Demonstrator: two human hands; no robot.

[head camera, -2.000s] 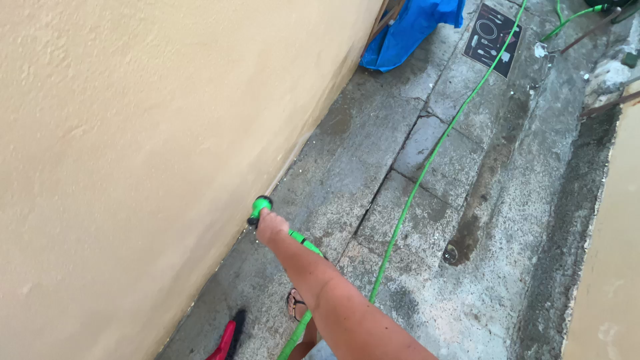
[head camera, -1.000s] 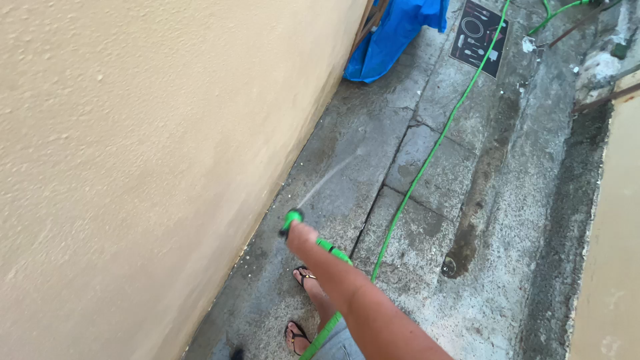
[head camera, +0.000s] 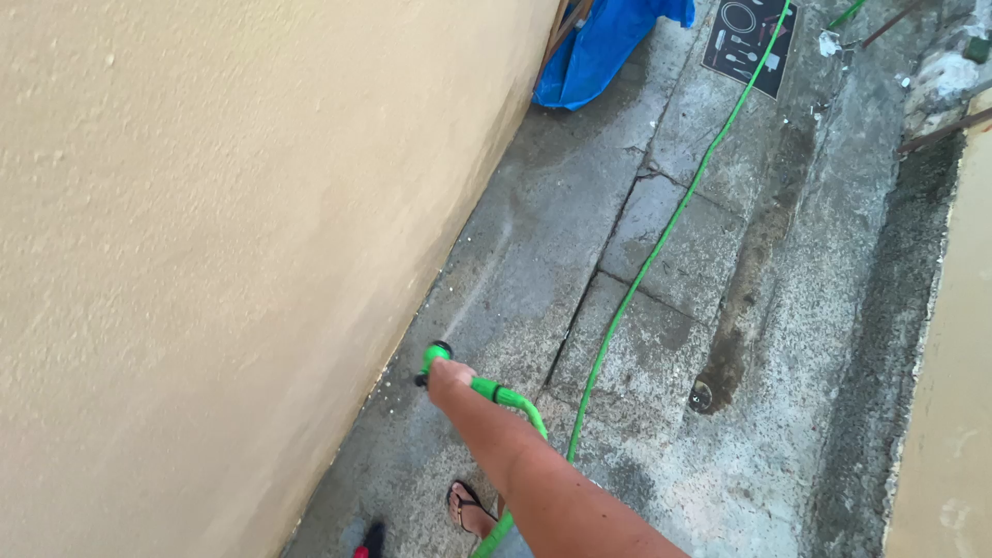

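Observation:
My right hand (head camera: 451, 377) is closed around a green and black hose spray nozzle (head camera: 436, 355), low over the concrete near the left wall. A thin jet of water (head camera: 479, 287) leaves the nozzle and runs up along the floor. The green garden hose (head camera: 525, 404) bends from the nozzle's handle back under my forearm. Another length of green hose (head camera: 643, 267) lies along the concrete slabs and crosses a dark mat with kitchen-utensil pictures (head camera: 732, 66). My left hand is not in view.
A beige wall (head camera: 232, 232) rises on the left, with a blue tarp (head camera: 593, 66) beside its far end. A flip-flop on a foot (head camera: 465, 508) shows below my arm, near a red and black object (head camera: 368, 542). A round drain opening (head camera: 700, 397) and a low wall (head camera: 945, 372) lie right.
The water jet shows now and one second ago, but not two seconds ago. The nozzle, still in my right hand, has turned to point more up the passage.

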